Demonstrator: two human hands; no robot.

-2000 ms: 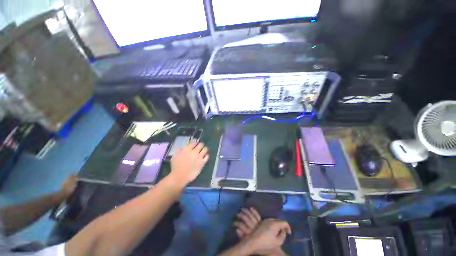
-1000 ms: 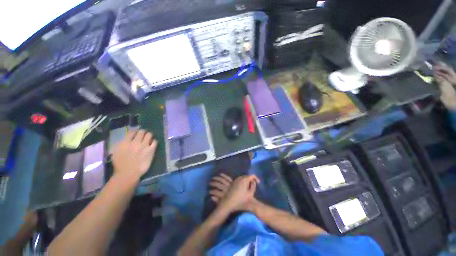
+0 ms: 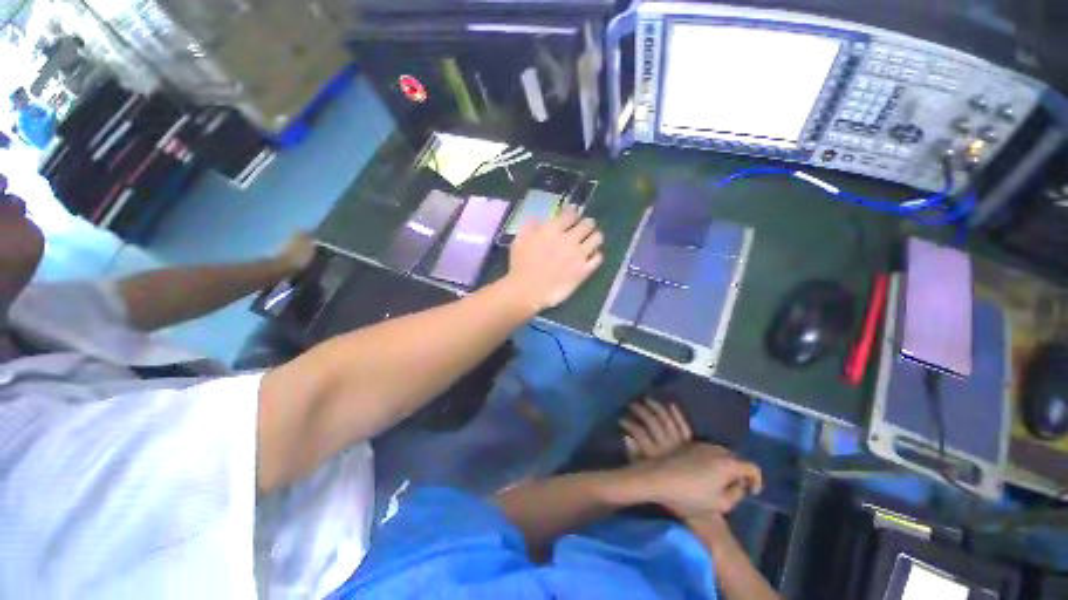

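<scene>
My left hand [image 3: 707, 478] lies crossed over my right wrist above my lap, its fingers curled, nothing seen in it. My right hand [image 3: 656, 429] shows beyond it, fingers apart and empty. In front lie two blue-grey coupler plates. A dark purplish smartphone [image 3: 682, 223] is on the left plate [image 3: 714, 307], with a thin cable. A pinkish smartphone [image 3: 937, 307] is on the right plate [image 3: 986, 404], also cabled. Both hands are apart from the plates.
Another person's arm in white [image 3: 398, 352] reaches across the left; that hand [image 3: 555, 260] is by a phone [image 3: 538, 211]. Two phones [image 3: 471, 240] lie beside it. A black mouse [image 3: 810, 321], red stick [image 3: 865, 328], tester [image 3: 750, 88] and trays [image 3: 849, 516] surround the plates.
The view has swung left, bringing the other person's body and the stacked trays into view; the fan has left it. My hands stay crossed. The other person's hand remains beside the phone.
</scene>
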